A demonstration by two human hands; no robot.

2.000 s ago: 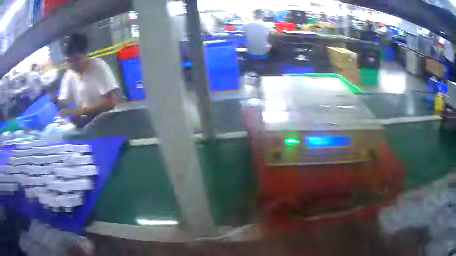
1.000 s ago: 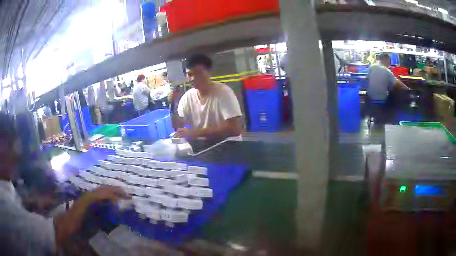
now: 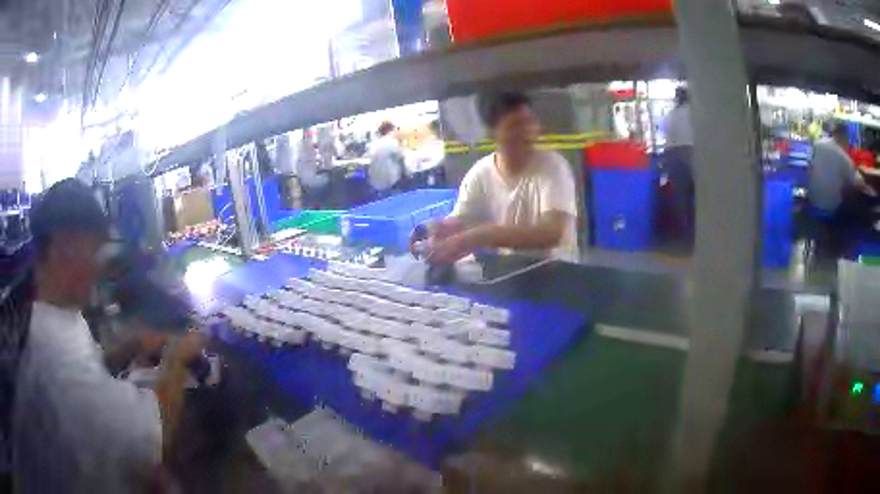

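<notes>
Neither my left hand nor my right hand is in the picture. Rows of small white units (image 3: 386, 328) lie staggered on a blue mat (image 3: 540, 357) in front of me. Pale flat pieces (image 3: 323, 449), blurred, lie at the bench's near edge below the mat. The cream-grey tester (image 3: 864, 338) is cut off by the right edge, with a green lamp lit on its front.
A grey metal post (image 3: 719, 241) stands between mat and tester. A person at the left (image 3: 87, 386) works with both hands. Another person (image 3: 521, 198) stands across the green conveyor (image 3: 618, 391). A blue bin (image 3: 396, 217) lies behind the mat. A shelf beam crosses overhead.
The view has swung left, so post and tester have shifted right. The person at left has drawn the reaching hand back from the white units. My hands have not come into view.
</notes>
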